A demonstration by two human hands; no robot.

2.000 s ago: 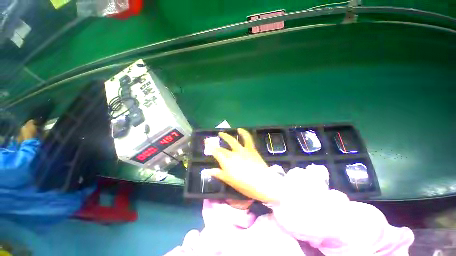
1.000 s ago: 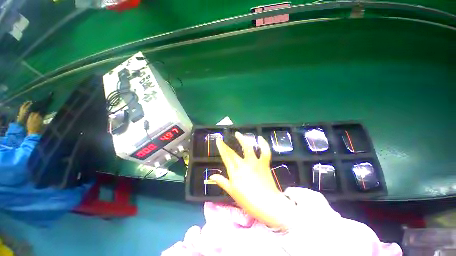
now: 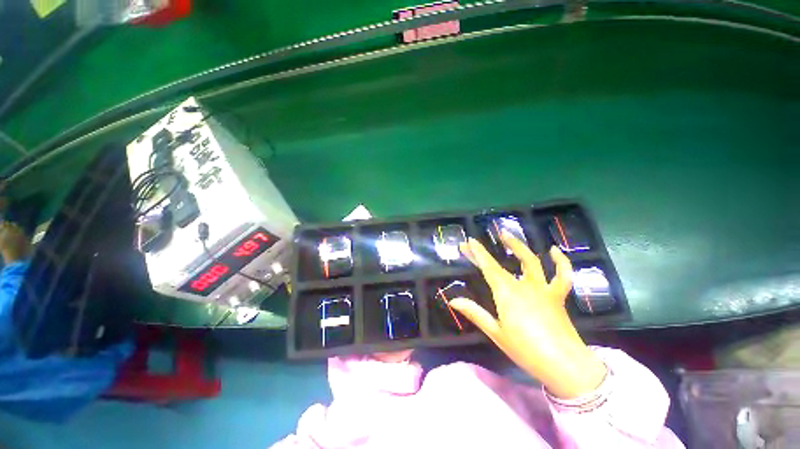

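Note:
A black compartment tray (image 3: 421, 281) lies at the bench's front edge, in two rows of square pockets. Dark glossy units (image 3: 399, 312) with white glare and thin coloured lines sit in the visible pockets. My right hand (image 3: 531, 316) is over the tray's right half, palm down, fingers spread, holding nothing visible. It hides part of the lower row; fingertip contact is unclear. Only a sliver of my left hand (image 3: 392, 356) shows at the tray's near edge, above the pink sleeve; its fingers are hidden, so its grip cannot be told.
A white power supply (image 3: 232, 188) with red digits and cables stands left of the tray. Dark empty trays (image 3: 75, 254) and a blue-sleeved person (image 3: 53, 368) are further left. A red stool (image 3: 175, 373) is below, a rail with a pink label (image 3: 430, 24) behind.
My right hand has moved from the tray's left pockets to its right half, uncovering the left units. The tray now sits further left in view and slightly turned, its right end higher.

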